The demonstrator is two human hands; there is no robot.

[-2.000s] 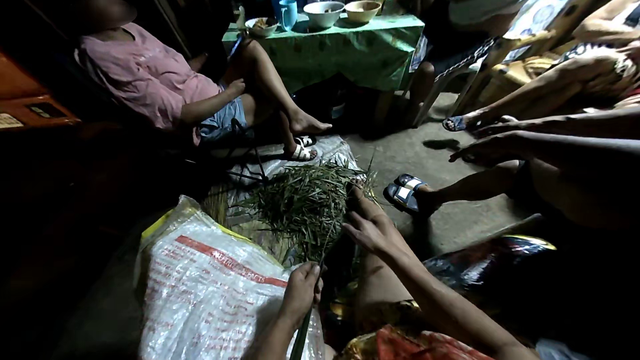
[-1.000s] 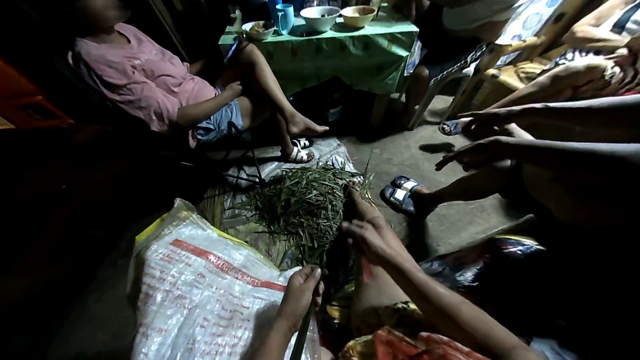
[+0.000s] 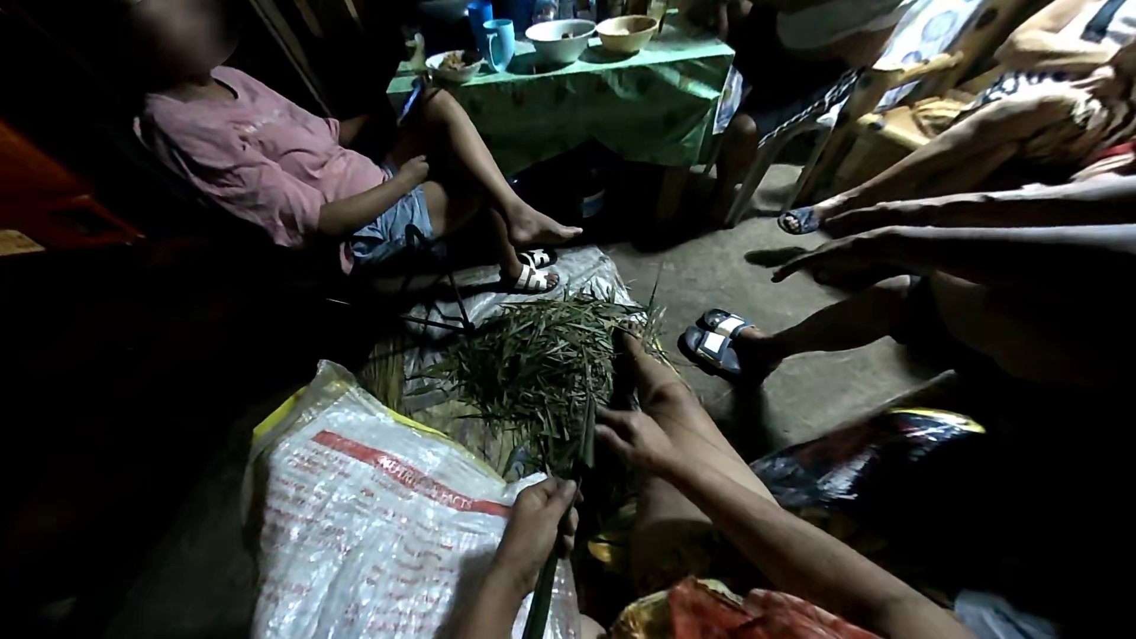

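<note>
My left hand (image 3: 540, 524) is closed round a long dark green leaf strip (image 3: 543, 590), whose lower end hangs toward the bottom of the view. The strip's upper part rises past my right hand (image 3: 632, 435), whose fingers are bent beside it; whether they touch it, or hold anything small, cannot be told. Just beyond both hands lies a heap of cut green leaf pieces (image 3: 532, 359) on the floor. A white woven plastic sack (image 3: 382, 532) with red print lies left of my left hand.
A person in a pink shirt (image 3: 266, 160) sits beyond the heap at left. Other people's legs and sandals (image 3: 710, 348) are at right. A table with a green cloth (image 3: 612, 115) bears bowls and mugs. Black plastic (image 3: 834, 461) lies right of my right arm.
My right hand has shifted slightly beside the strip. The hand of the person at right has moved.
</note>
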